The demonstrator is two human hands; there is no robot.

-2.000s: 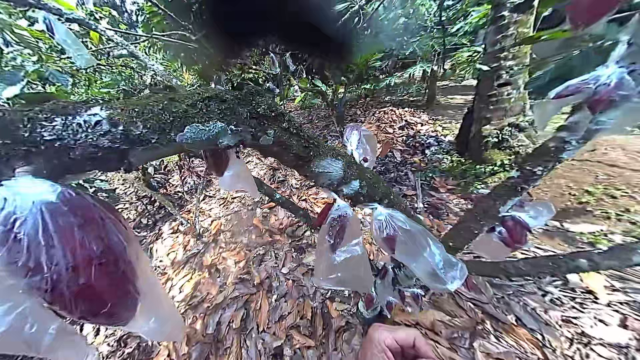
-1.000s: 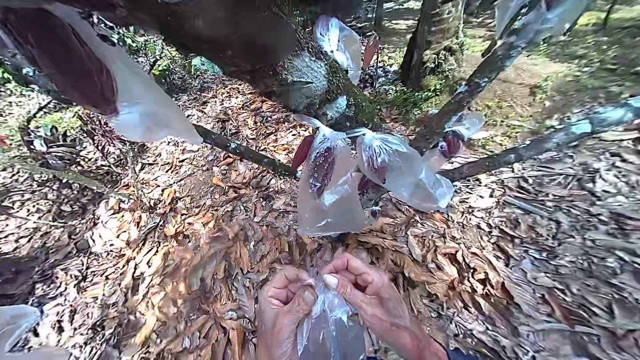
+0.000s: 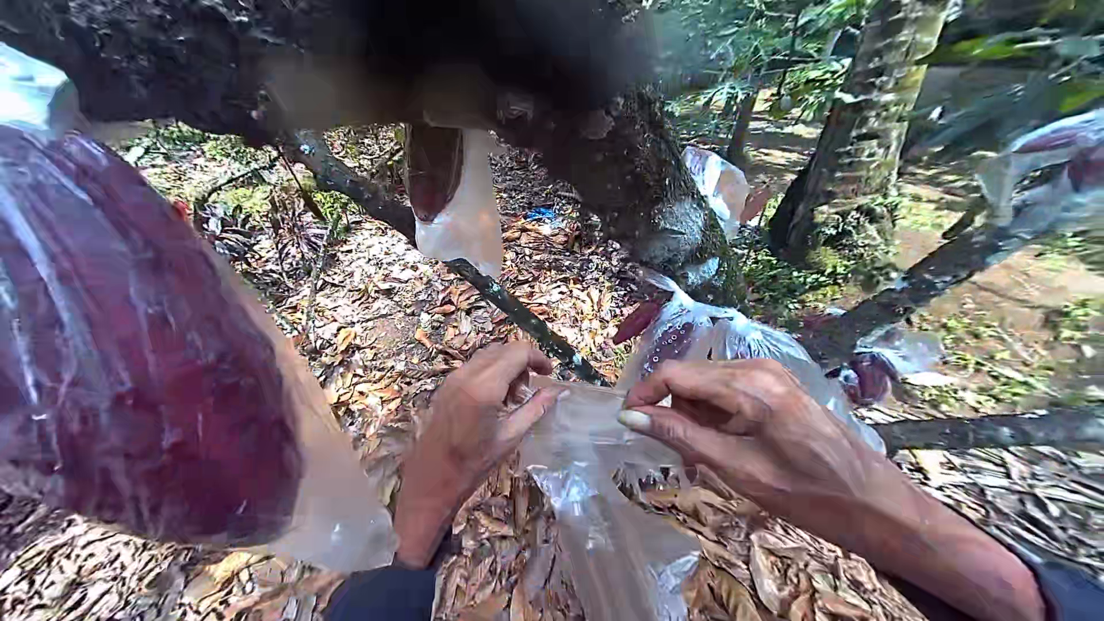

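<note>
My left hand [image 3: 483, 423] pinches one corner of the mouth of a clear plastic bag [image 3: 595, 509] between thumb and fingers. The other corner is pinched by my right hand [image 3: 733, 423], so the rim is stretched between them and the bag hangs down. No pod shows inside it. Just behind my right hand hang bagged dark red cacao pods [image 3: 673, 341]. A large bagged red pod [image 3: 147, 354] hangs close by on the left. Another bagged pod [image 3: 435, 172] hangs from the thick branch above my left hand.
A thick dark branch [image 3: 664, 181] crosses the top of the view. A thin branch [image 3: 526, 323] slants down behind my hands. More bagged pods [image 3: 871, 375] hang at the right near lichened limbs. Dry leaves [image 3: 379, 345] cover the ground, and a tree trunk [image 3: 862, 147] stands beyond.
My hands have come up from low in view and moved apart, spreading the rim of the bag that was bunched between them one second ago. The view has shifted.
</note>
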